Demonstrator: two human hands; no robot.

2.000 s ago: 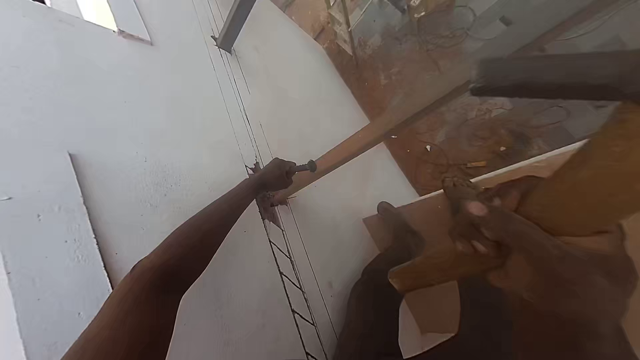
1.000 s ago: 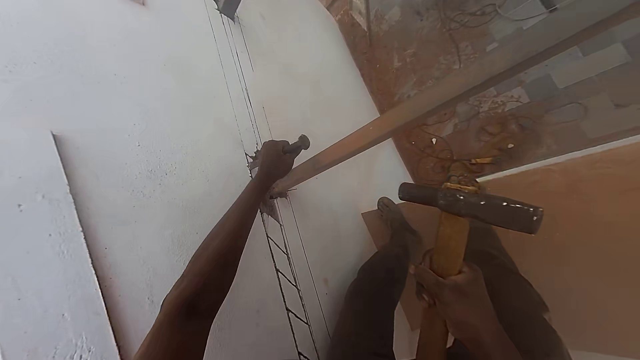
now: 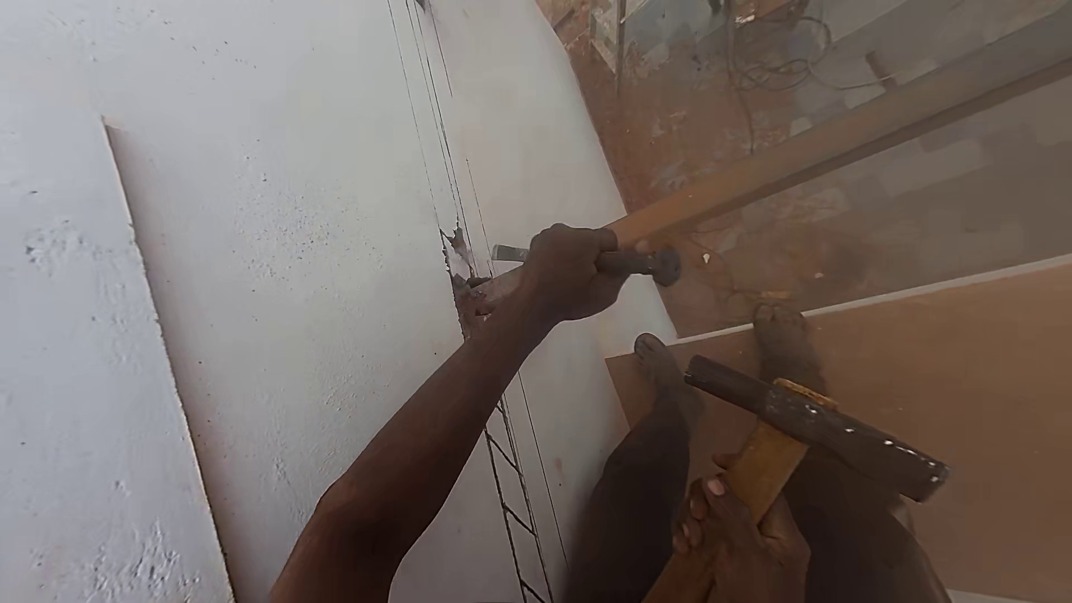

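Observation:
My left hand (image 3: 574, 272) is closed around a steel cold chisel (image 3: 632, 263). The chisel's mushroomed head sticks out to the right, and its flat blade end points left at the white wall (image 3: 335, 251), near a rough chipped hole (image 3: 469, 289) on scored lines. Whether the blade touches the wall cannot be told. At the lower right my right hand (image 3: 745, 536) grips the wooden handle of a sledgehammer (image 3: 816, 427), whose dark metal head is raised above my legs, apart from the chisel.
A long wooden beam (image 3: 754, 184) runs from the chipped spot toward the upper right. My bare feet stand on a brown board (image 3: 971, 360) with a pale edge. Far below lie reddish ground, a cable (image 3: 783, 79) and paving blocks. Cut diagonal grooves (image 3: 515, 502) run down the wall.
The chisel's blade end now shows left of my left hand, pointing at the wall; one second ago mainly its head showed. The hammer was raised at the right two seconds ago and has since come lower.

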